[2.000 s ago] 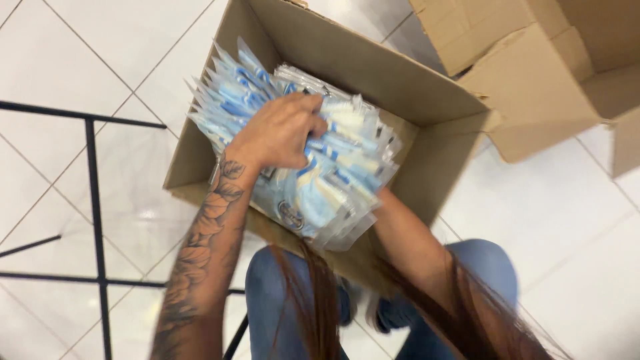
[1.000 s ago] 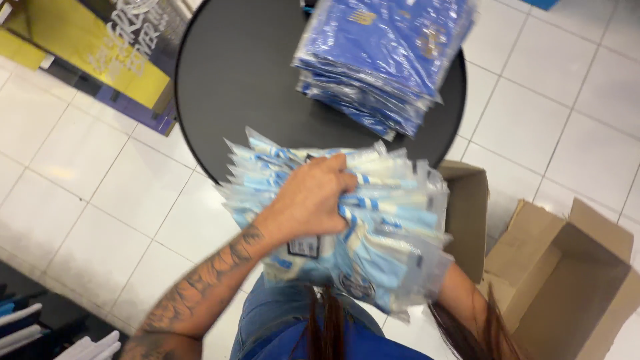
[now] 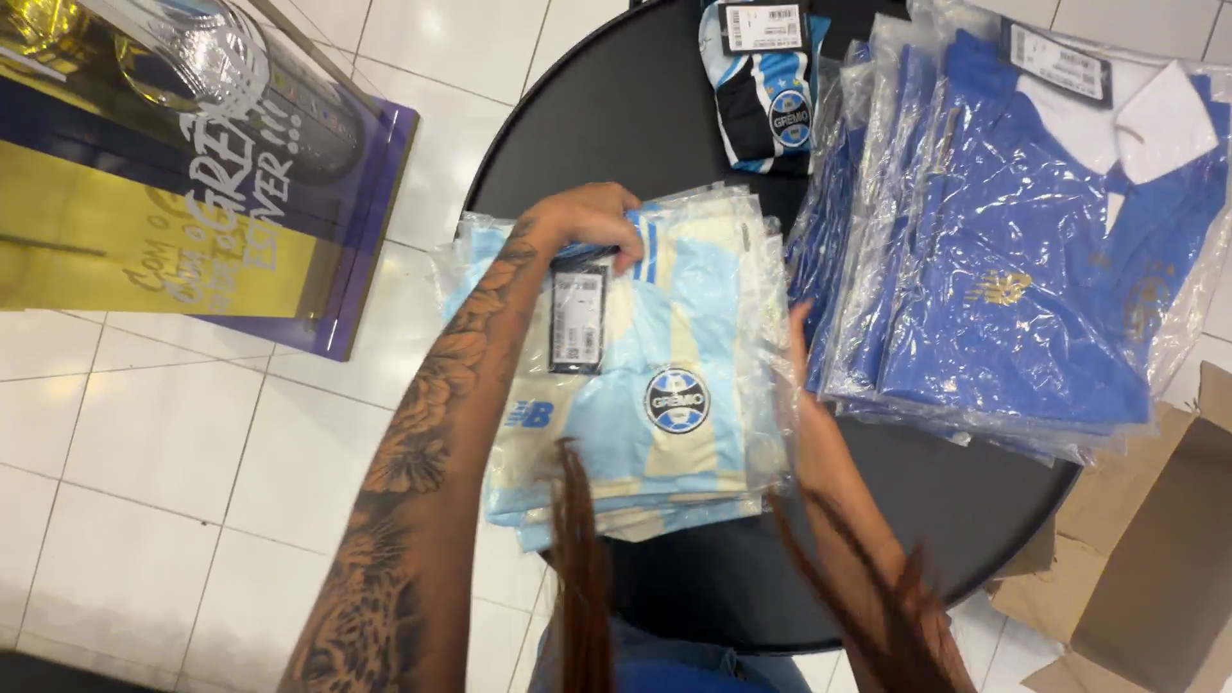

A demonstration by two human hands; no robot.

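Observation:
A stack of light blue and cream football shirts in clear plastic bags [image 3: 616, 433] lies at the near left part of a round black table [image 3: 924, 510]. My left hand [image 3: 592, 226] is on the stack's far edge, fingers bent over it beside a black-edged tag. My right hand [image 3: 804, 337] is at the stack's right side, its fingers largely hidden between it and the blue pile. A pile of bagged blue shirts with white collars [image 3: 1039, 279] stands on the right. Beyond my hands lies a folded black, blue and white striped item with a crest and tag [image 3: 760, 96].
At the lower right, an open cardboard box [image 3: 1145, 539] stands on the white tiled floor [image 3: 318, 433]. A yellow and purple display panel with lettering [image 3: 260, 221] is at the upper left. Loose strands of hair hang in front of the view.
The light blue shirts, held over the cardboard box two seconds ago, have moved to the table. Their stack now lies with a shirt front facing up. The view has swung to the table.

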